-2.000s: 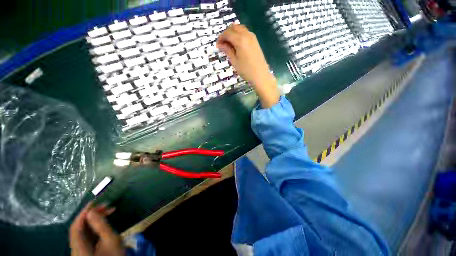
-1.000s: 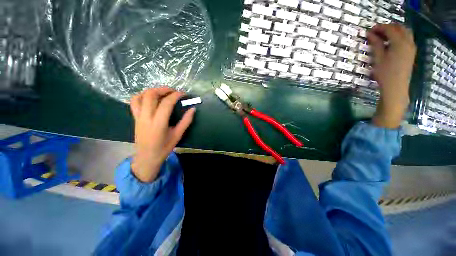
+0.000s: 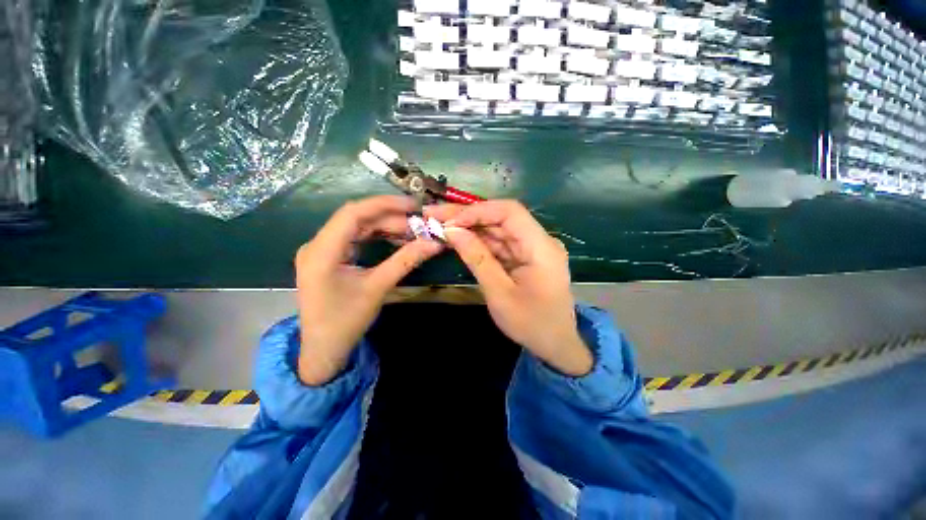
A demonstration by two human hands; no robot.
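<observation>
My left hand [image 3: 355, 269] and my right hand [image 3: 518, 269] meet over the bench's front edge, both bare. Each holds a small white part between thumb and fingers. The left piece [image 3: 417, 226] and the right piece [image 3: 436, 229] are side by side at the fingertips; whether they touch is too small to tell. Pliers [image 3: 414, 183] with two white blocks on the jaw tips lie on the green mat just beyond my hands. Their red handles are mostly hidden behind my right hand.
A clear plastic bag [image 3: 203, 112] lies at left. Trays of white parts [image 3: 589, 127] stand at the back and right. A translucent bottle [image 3: 764, 189] lies at right, near thin pale strands [image 3: 711, 239]. A blue stool [image 3: 76, 355] stands on the floor at left.
My right hand has come from the parts tray to the middle, and my left hand has moved right to meet it. The white part near my left hand has left the mat. The view has shifted.
</observation>
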